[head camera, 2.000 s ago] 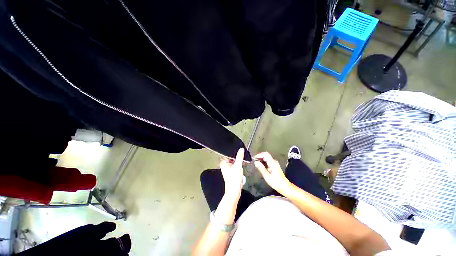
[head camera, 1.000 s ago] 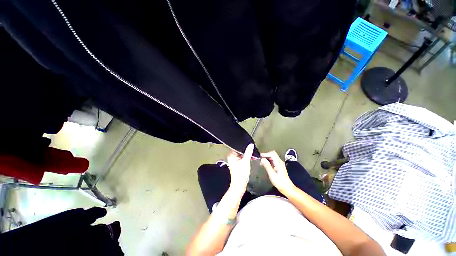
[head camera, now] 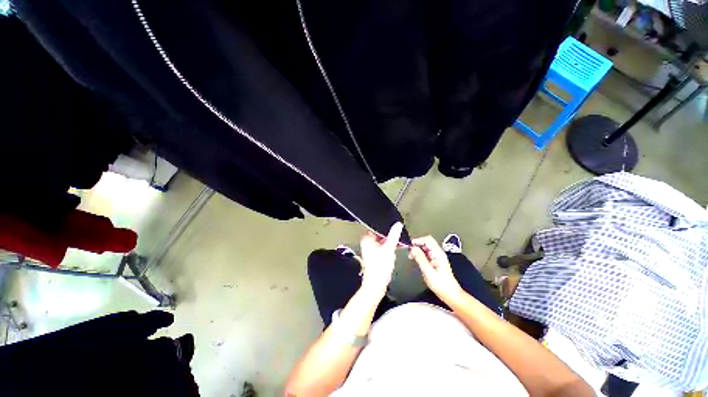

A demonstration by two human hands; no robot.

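Note:
A black bomber jacket [head camera: 264,85] hangs open from above, its lower front corner pulled down towards me. The silvery front zipper [head camera: 233,124] runs down its edge to my hands; a second line of teeth [head camera: 330,85] shows to its right. My left hand [head camera: 380,252] grips the hem corner at the zipper's bottom end between thumb and fingers. My right hand [head camera: 431,264] is just to the right, fingertips pinched at the tip of the same corner. Whether a small tool is in my right hand cannot be told.
A blue plastic stool [head camera: 582,63] and a black round stand base [head camera: 602,145] are at the upper right. A pile of striped shirts [head camera: 621,264] is at the right. Red garments [head camera: 70,236] and a black garment [head camera: 101,357] are at the left, by a metal frame [head camera: 147,288].
The view has shifted, so the jacket and zipper lines appear further right. Both hands stay at the hem corner, the left still gripping it.

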